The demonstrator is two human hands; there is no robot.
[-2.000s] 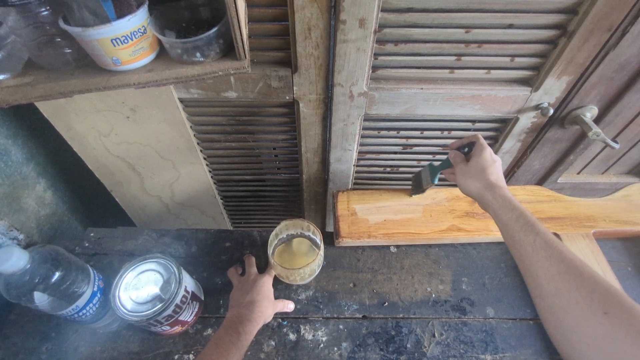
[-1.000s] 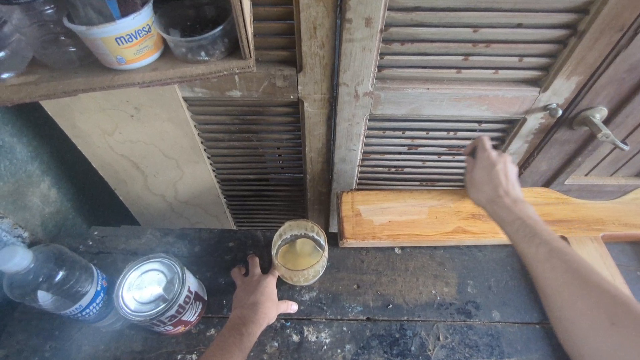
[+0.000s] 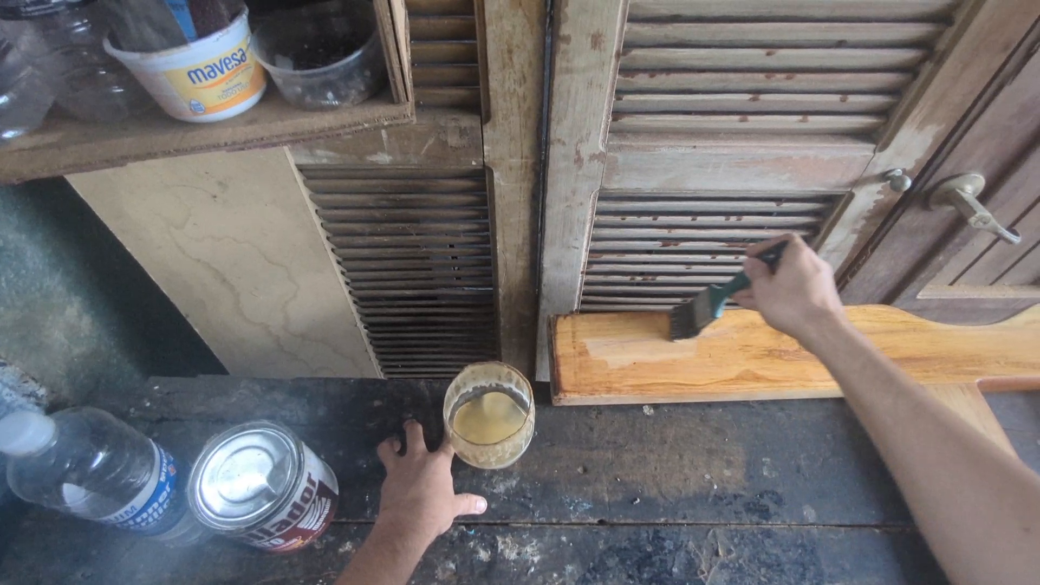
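My right hand (image 3: 796,284) grips a paintbrush with a green handle (image 3: 711,310); its dark bristles touch the top face of a yellowish wooden board (image 3: 764,357) near the left end. A paler patch shows on the wood left of the bristles. My left hand (image 3: 422,483) rests on the dark workbench with fingers spread, its fingertips beside a glass jar (image 3: 490,455) of cloudy yellowish liquid. Whether a finger touches the jar is unclear. Nothing is in the left hand.
A metal can with a closed lid (image 3: 260,487) and a clear plastic bottle (image 3: 89,467) stand at the left of the workbench (image 3: 634,455). Plastic tubs (image 3: 191,73) sit on a wooden shelf (image 3: 325,126) above. Louvered shutters (image 3: 731,162) and a door handle (image 3: 971,207) are behind the board.
My right hand was a little farther right a second ago and is now back left, with the brush on the board. The left hand has stayed beside the jar.
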